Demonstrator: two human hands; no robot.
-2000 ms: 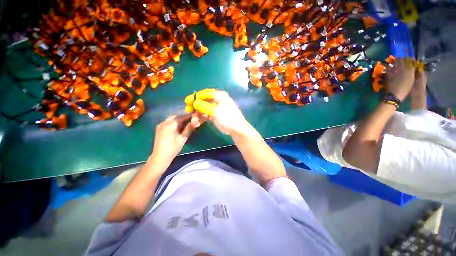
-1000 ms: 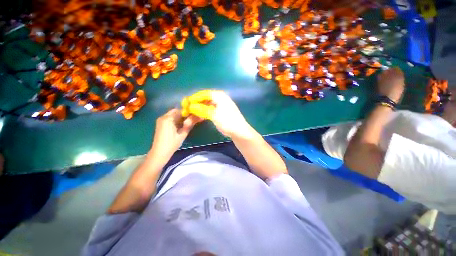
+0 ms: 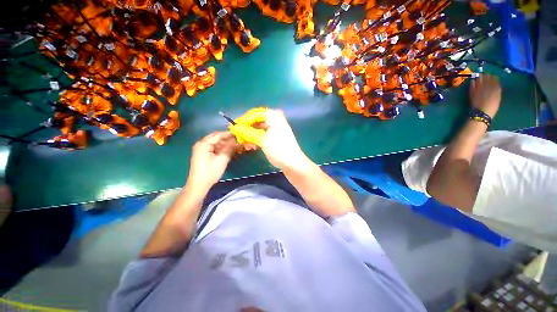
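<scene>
My left hand [image 3: 211,155] and my right hand [image 3: 272,135] meet above the green bench, near its front edge. Yellow finger cots cover fingers of my right hand. A short dark wire with a pale tip [image 3: 225,116] sticks out up and left from the yellow fingertips. A small orange part of a wired unit [image 3: 244,147] shows between the hands; my fingers hide the rest. Orange-and-black wired units lie heaped on the left [image 3: 134,79] and on the right [image 3: 391,67], with black wires and small white connectors.
The green bench [image 3: 152,164] has its front edge just before my body. A co-worker's hand [image 3: 485,94] with a wristband rests by the right heap. A blue bin [image 3: 514,39] stands at the far right. A divided carton [image 3: 519,295] is at the lower right.
The dark wire with the pale tip now sticks out above my right fingertips. My hands stay nearly in place. The co-worker's hand has left the orange unit it held and lies by the heap.
</scene>
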